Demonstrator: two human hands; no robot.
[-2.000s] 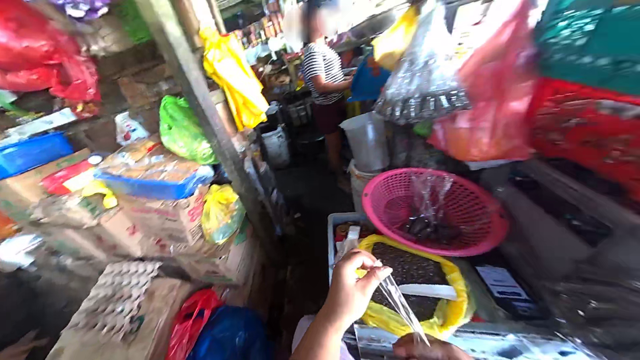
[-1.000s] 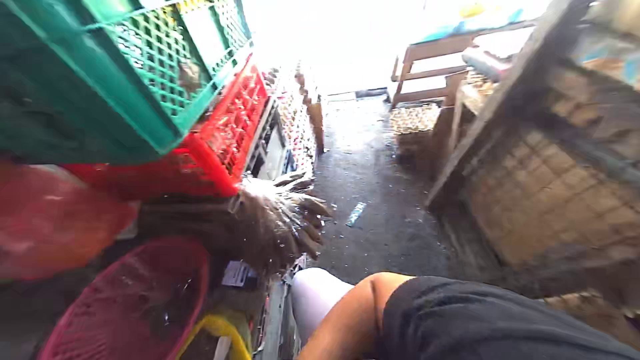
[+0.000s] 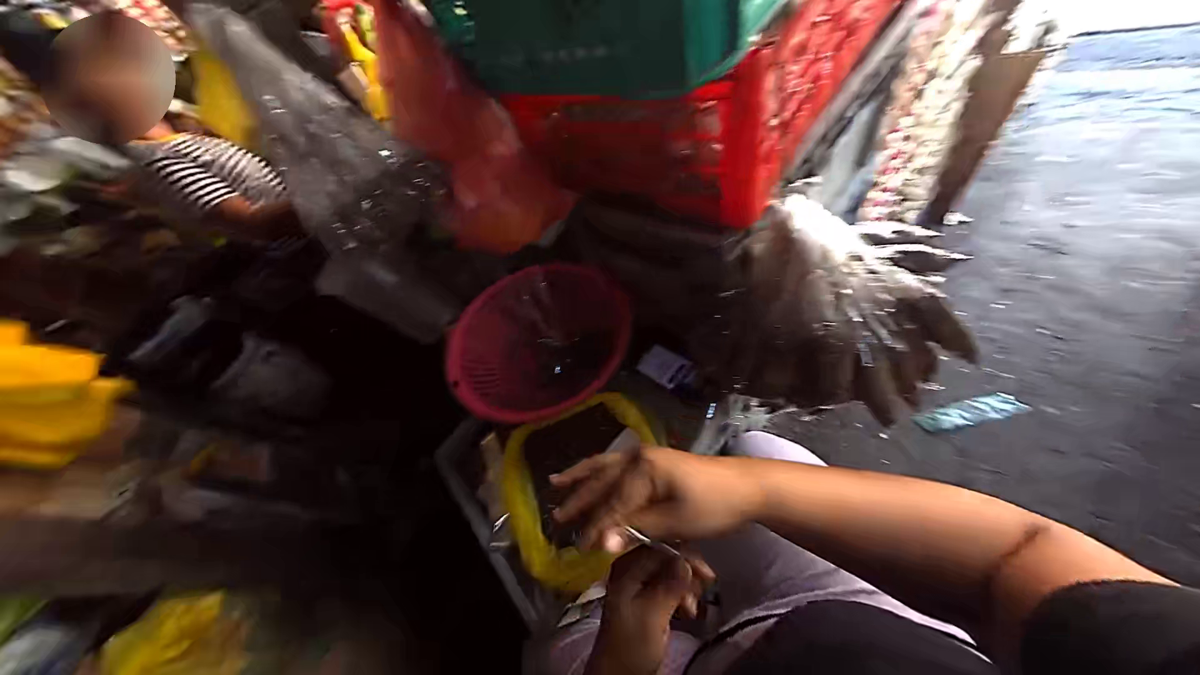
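Note:
My right hand (image 3: 647, 497) reaches in from the right over a dark-filled container lined with a yellow plastic bag (image 3: 520, 506). Its fingers are partly spread and blurred. My left hand (image 3: 652, 581), fingers curled, is just below it, close to my lap. A thin, pale, shiny strip (image 3: 652, 541), perhaps plastic, runs from near the right fingertips to the left hand; blur hides the right hand's hold. A pink plastic colander (image 3: 539, 342) with clear plastic inside stands beyond the yellow-lined container.
Green (image 3: 600, 47) and red plastic crates (image 3: 647, 150) are stacked ahead. A feathery bundle (image 3: 844, 309) juts out below them. Clear and red plastic bags (image 3: 478, 141) hang near a person in a striped shirt (image 3: 211, 173). A blue wrapper (image 3: 973, 412) lies on the dark floor.
The view has swung widely, first toward the floor and crates, then partly back. Both my hands are in view again, whereas one second ago neither showed.

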